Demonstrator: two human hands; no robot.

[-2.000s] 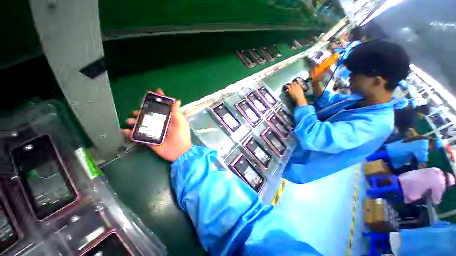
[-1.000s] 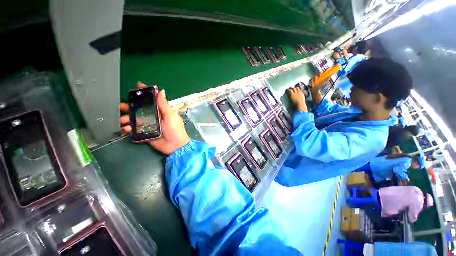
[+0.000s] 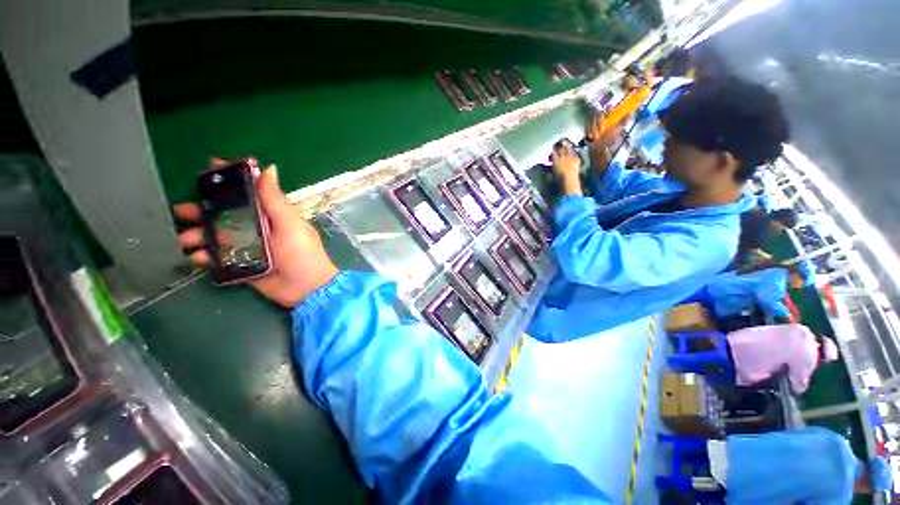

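My right hand, bare in a blue sleeve, comes in from the lower right and holds a phone housing. The housing is dark with a pinkish rim and roughly upright in the picture. My thumb lies along its right edge and my fingertips show at its left edge. My left hand is not in view. A clear blister tray right of my hand holds several phone housings in two rows. Stacked clear trays with larger-looking housings lie at the lower left, cut off by the edge, with a green label.
A pale metal upright stands left of my hand. Behind is the green conveyor belt with several loose units. A person in a blue smock sits at the right near an orange tool. Cartons and blue stools stand beyond.
The phone housing has been tilted, so its bright silvery area now looks dark. My hand and the surroundings have shifted left in the picture. The neighbour's hands have moved slightly.
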